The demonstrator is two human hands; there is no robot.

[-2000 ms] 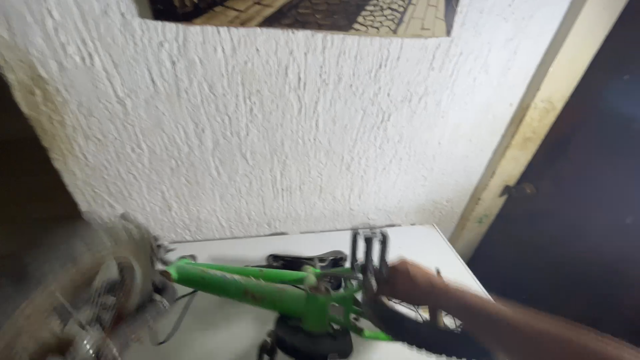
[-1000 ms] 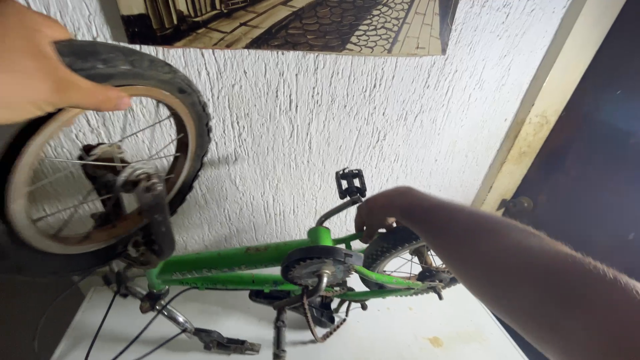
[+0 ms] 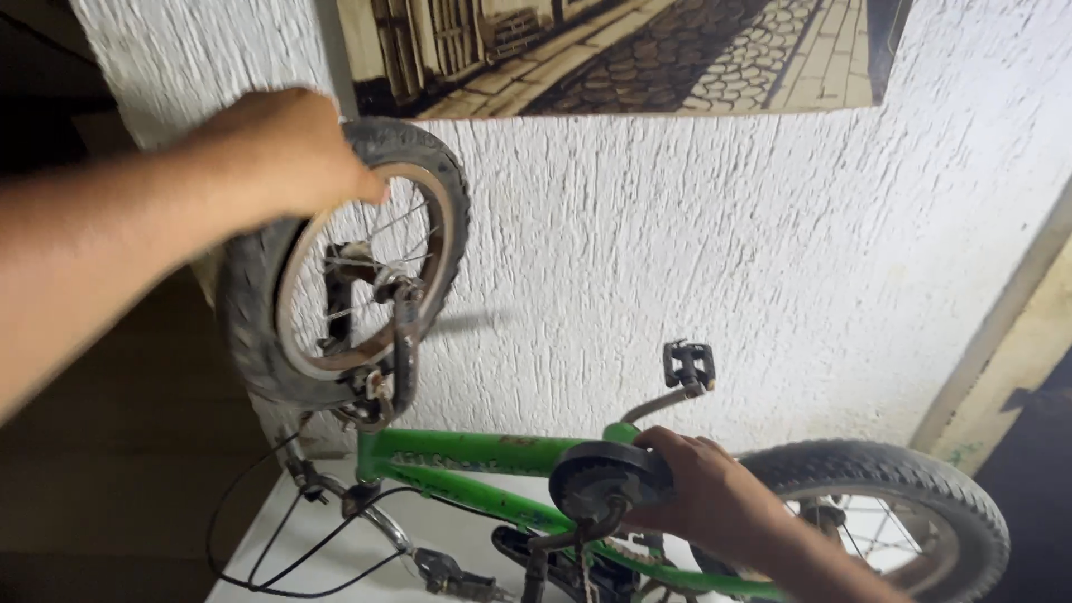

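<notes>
A green bicycle frame lies upside down over a white tabletop. My left hand grips the tyre of the front wheel at its upper side, the thumb by the rim. My right hand is at the middle of the frame, its fingers around the tube beside the chainring; the exact hold is partly hidden. Above that hand a black pedal sticks up on its crank arm. The rear wheel is right of my right hand. The handlebar with its cables hangs at the lower left.
A textured white wall stands close behind the bicycle, with a street picture on it. At the right are a worn door frame and a dark door. A dark area lies to the left.
The bicycle, blurred and lower two seconds ago, has turned and now shows its rear wheel at the right. My left hand has stayed at the front wheel since one second ago; my right hand has moved to beside the chainring.
</notes>
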